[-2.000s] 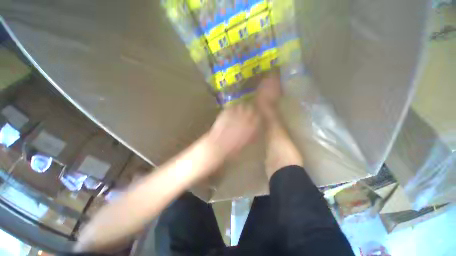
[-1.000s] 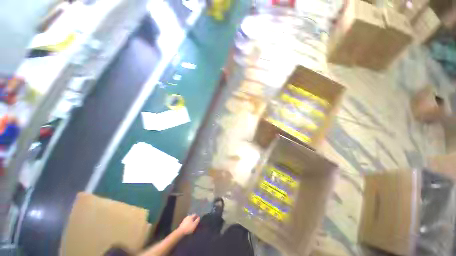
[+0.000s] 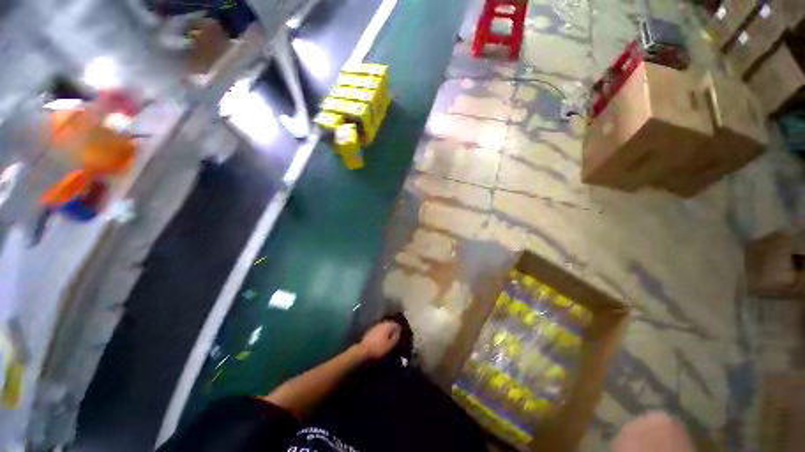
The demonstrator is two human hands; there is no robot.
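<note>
A stack of small yellow retail boxes (image 3: 360, 99) stands on the green bench (image 3: 304, 238) ahead, with a box at its near corner. An open brown shipping carton (image 3: 604, 362) on the floor holds rows of yellow boxes (image 3: 521, 353) under clear plastic. My left hand (image 3: 381, 339) is at bottom centre, beside the bench edge, with fingers curled and nothing seen in it. My right hand (image 3: 653, 434) is blurred and cut off by the bottom edge at the right, beside the carton; its fingers are hidden.
A dark conveyor-like surface (image 3: 176, 274) runs left of the bench, past a pale strip. A red stool-like object (image 3: 500, 28) stands on the patchy floor ahead. Large brown cartons (image 3: 653, 132) stand at upper right, with more at the right edge. White scraps (image 3: 282, 298) lie on the bench.
The view has gone from inside a lined carton to the bench and floor. Since one second ago, the yellow stack has come into fuller view and the nearer open carton has left it.
</note>
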